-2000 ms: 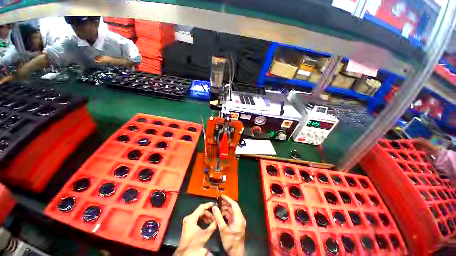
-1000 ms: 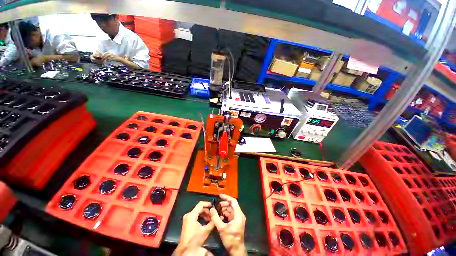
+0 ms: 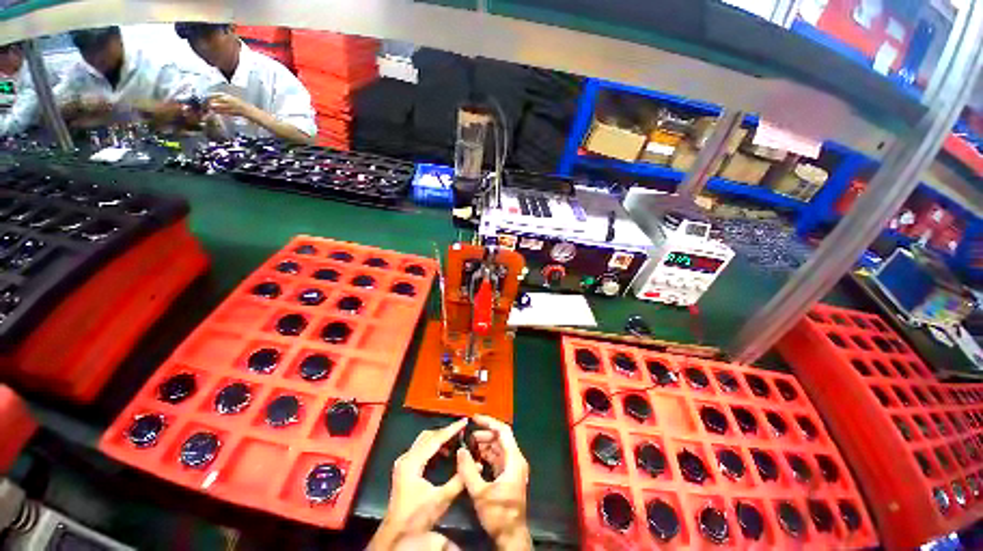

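Observation:
My left hand [image 3: 423, 480] and my right hand [image 3: 498, 478] are close together in front of the toggle press [image 3: 470, 323], at the lower middle. Their fingertips hold a small dark piece [image 3: 469, 434] between them; it looks like a watch head seen edge-on, mostly covered by the fingers. The press stands upright on its flat orange base, its red press lever [image 3: 483, 308] pointing down, and no hand touches it. The left red tray [image 3: 255, 465] and right red tray [image 3: 676, 413] hold round black watch heads, with some pockets empty.
Black trays [image 3: 81, 242] lie on a red stack at the left. A press controller [image 3: 561, 258], white paper [image 3: 552, 311] and DC power supply [image 3: 683, 264] stand behind the press. A metal upright [image 3: 830, 226] rises at the right. People in white sit across the bench.
My hands stay nearly in place, with small finger shifts around the dark piece. The people across the bench have moved their arms and heads. The person's arm at the far right is gone from view.

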